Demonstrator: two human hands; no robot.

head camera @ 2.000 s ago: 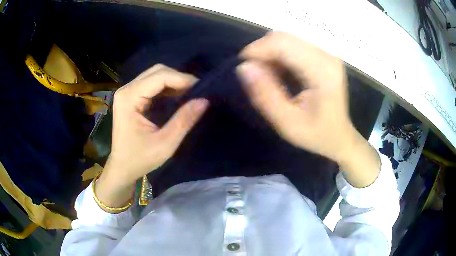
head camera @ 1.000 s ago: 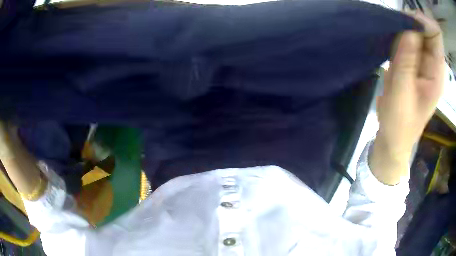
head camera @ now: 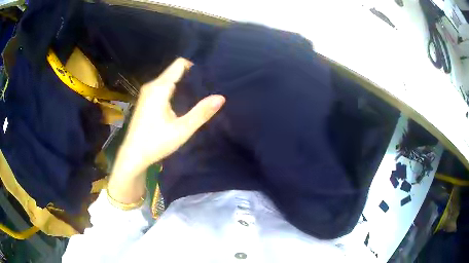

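A navy garment piece lies over my lap, its top edge reaching onto the white table and its lower right part rounded over my white shirt. My left hand is over the left part of the dark cloth, with thumb and fingers apart. It does not grip anything that I can see. My right hand is not visible; the frame does not show whether the cloth covers it or it is out of the picture.
The curved white table runs across the top; scissors lie on it at upper right. A pale side surface at right holds small dark tabs and tangled thread scraps. A yellow frame and navy cloth are at left.
The cloth was spread wide between both hands and now hangs over my lap. My left hand has come back towards the middle with its fingers apart. My right hand has gone from view.
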